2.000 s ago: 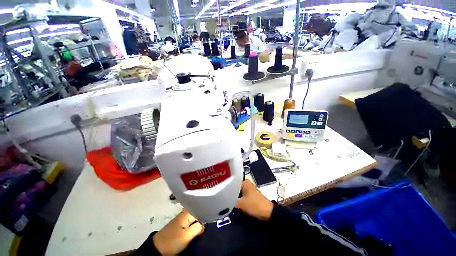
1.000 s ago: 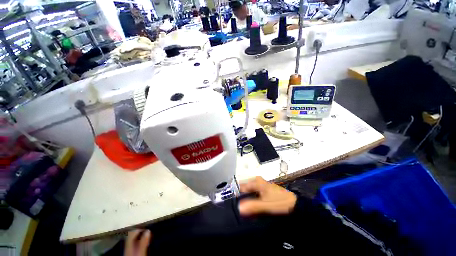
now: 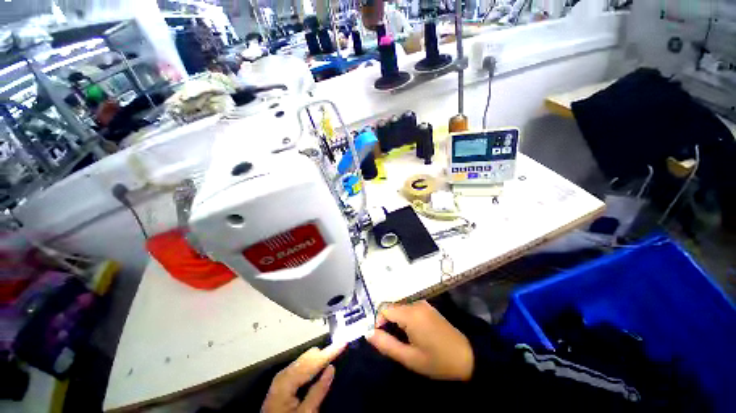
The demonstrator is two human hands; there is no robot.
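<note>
The white sewing machine head with a red label stands in front of me. Its shiny presser foot is over the white needle plate. My right hand is right of the plate, thumb and finger pinching the black garment at its edge. My left hand is at the plate's front left, fingertips on the cloth edge. The garment hangs from the plate toward my lap. Its lower part merges with my dark clothing.
A phone, tape roll, control panel and thread cones are on the table. A blue crate holding dark cloth is at right. A red-orange cloth lies left of the head. A black garment hangs far right.
My left hand has moved up and right to the needle plate. My right hand has moved slightly lower, still beside the presser foot. The garment has been drawn forward, exposing the white plate.
</note>
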